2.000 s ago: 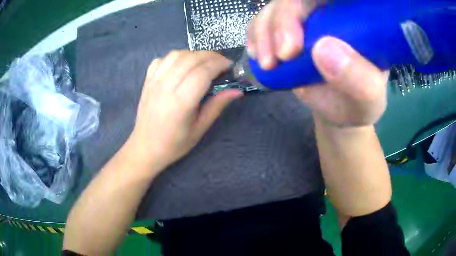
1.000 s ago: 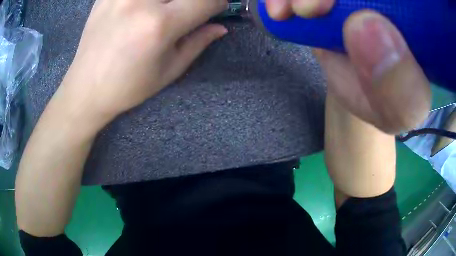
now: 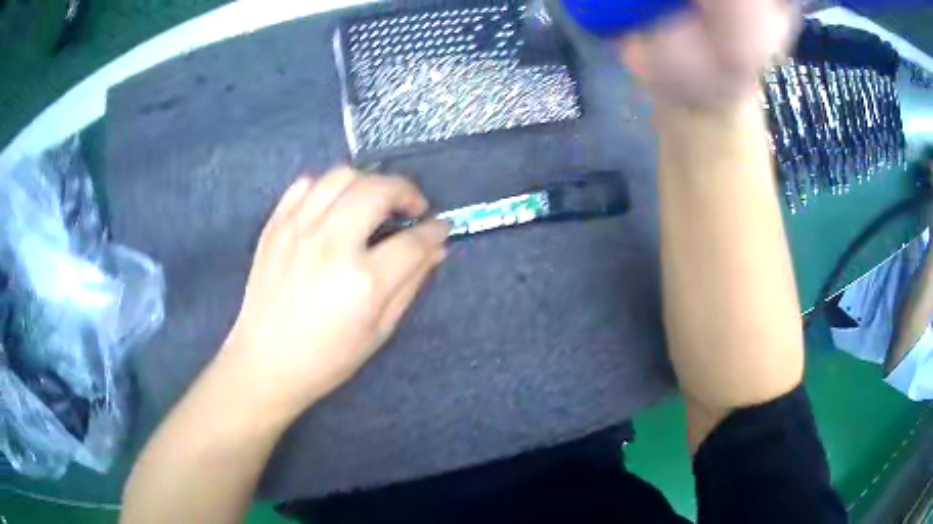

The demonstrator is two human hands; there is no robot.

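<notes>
A black handle housing (image 3: pixel 588 197) with a green circuit board (image 3: pixel 496 214) facing up lies on the dark foam mat (image 3: pixel 491 328). My left hand (image 3: pixel 343 256) grips its left end between thumb and fingers. My right hand (image 3: pixel 716 51), blurred, holds the blue electric screwdriver (image 3: pixel 624 12) at the top edge, above and right of the housing and apart from it. The screwdriver's nose and bit are not clearly seen. The black screw tray (image 3: pixel 455 82) lies behind the housing, part-covered by silver screws.
A row of black handles (image 3: pixel 839 113) lies side by side at the right. A crumpled clear plastic bag (image 3: pixel 77 297) with dark contents is at the left. A black cord (image 3: pixel 864 235) curves at the right edge, near part of another person (image 3: pixel 911 307).
My right hand has moved up and away with the screwdriver, uncovering the housing and its board. My left hand still holds the housing. The view has shifted, bringing the tray and handle row back in.
</notes>
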